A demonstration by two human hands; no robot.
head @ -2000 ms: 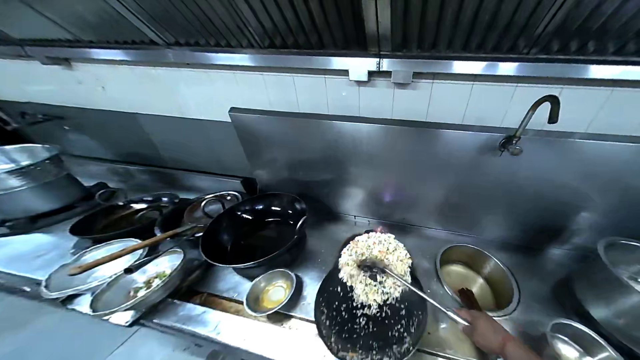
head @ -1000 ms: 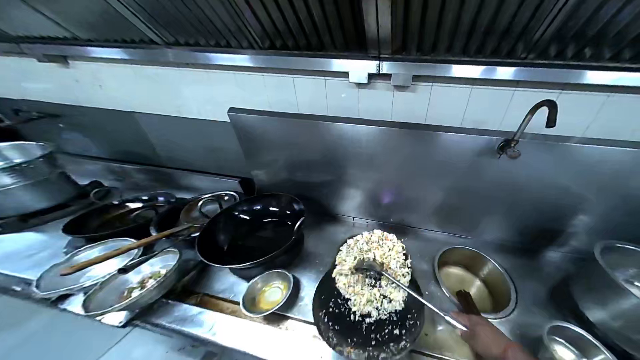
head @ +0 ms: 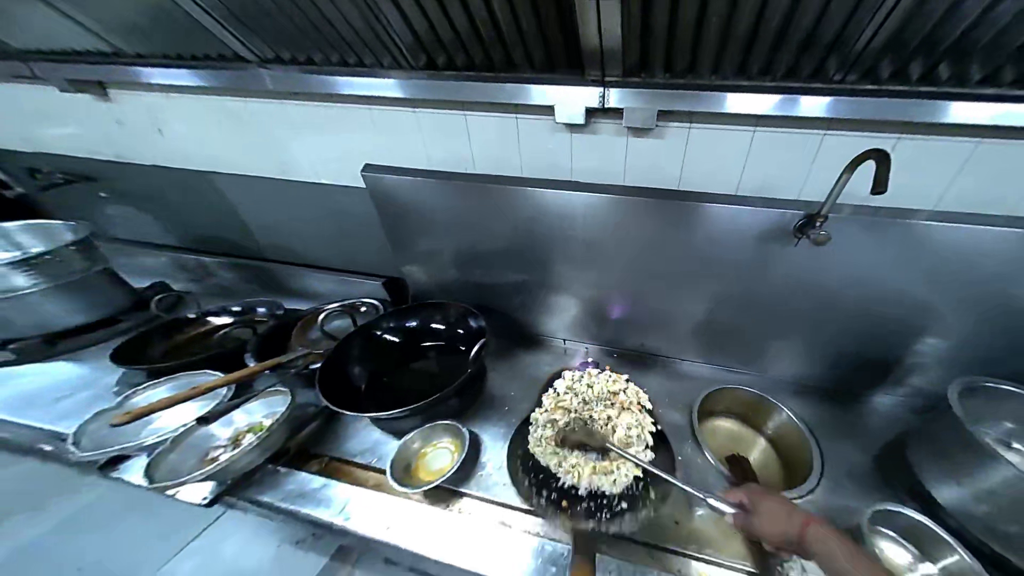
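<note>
My right hand (head: 772, 516) is closed around the end of a long metal handle at the lower right. At its other end, the ladle head (head: 582, 438) sits in a mass of fried rice with vegetable bits (head: 596, 408). The rice is heaped over the back and middle of a black wok (head: 552, 492), with loose grains toward the front. A wooden handle (head: 582, 556) projects from the wok's front at the bottom edge. A small purple flame (head: 588, 364) shows behind the rice. My left hand is not in view.
Left stand a small bowl with yellow liquid (head: 438, 462), a black wok (head: 400, 360), a wooden-handled ladle (head: 208, 388) and steel dishes (head: 164, 472). Right are a steel pot (head: 812, 448), another bowl (head: 920, 528) and a large pot (head: 968, 480). A tap (head: 848, 180) projects behind.
The rice has changed shape under the ladle, and the ladle head has shifted slightly. My right hand keeps hold of the ladle handle.
</note>
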